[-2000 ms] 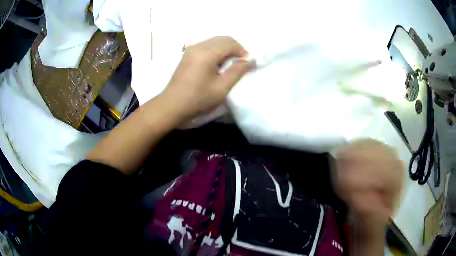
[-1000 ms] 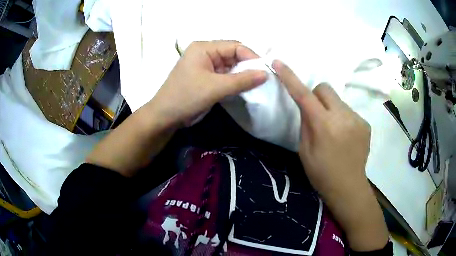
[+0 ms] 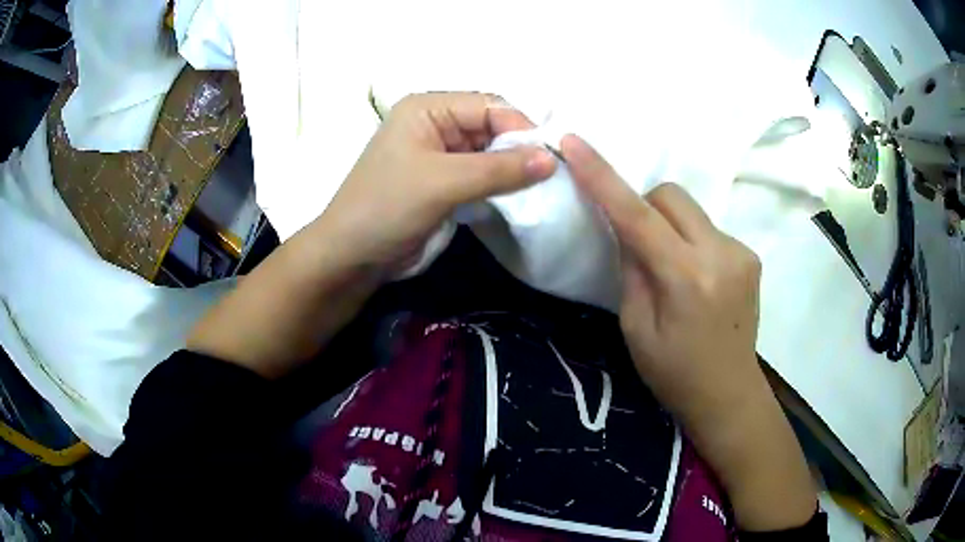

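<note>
A white garment piece (image 3: 561,238) spreads over the table and hangs toward the lap. My left hand (image 3: 423,175) pinches a folded edge of it between thumb and fingers. My right hand (image 3: 688,286) is at the same edge, its index fingertip beside the left thumb. A small dark thin tip shows between the fingertips; I cannot tell what it belongs to. The rest of whatever the right hand holds is hidden.
At the right are black-handled shears (image 3: 896,307), an awl (image 3: 841,244), the sewing machine head (image 3: 931,111) and a tan paper ticket (image 3: 923,439). At the left is a brown taped board (image 3: 127,196) with white cloth (image 3: 95,307) below it.
My right hand has come up from the lower right to the fabric edge beside my left hand. Since one second ago both hands have shifted only slightly.
</note>
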